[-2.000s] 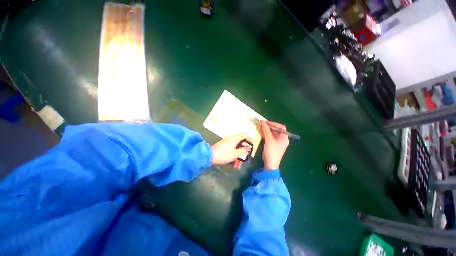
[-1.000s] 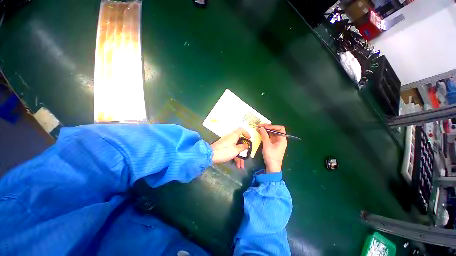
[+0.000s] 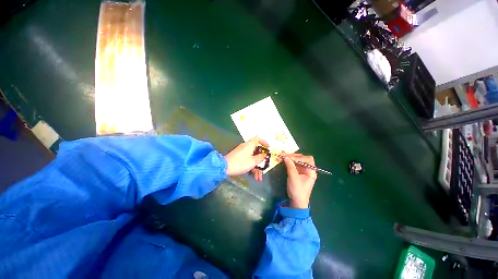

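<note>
My left hand holds a small black module with a shiny pale face, over the lower edge of a white sheet. My right hand grips a thin dark pen-like tool, perhaps tweezers. Its inner end is at the module's right side; the exact tip is too small to make out. The white sheet lies flat on the green surface, with faint yellow marks and its lower edge partly hidden by my hands.
A long orange-tan strip pack lies at the left. A second black module lies right of my hands. A green tray is at the lower right. A metal rail and shelving stand along the right.
The white sheet has turned and shifted slightly. My right hand has moved down, and the tool's inner end has gone from over the sheet to the module. The far module has left the view.
</note>
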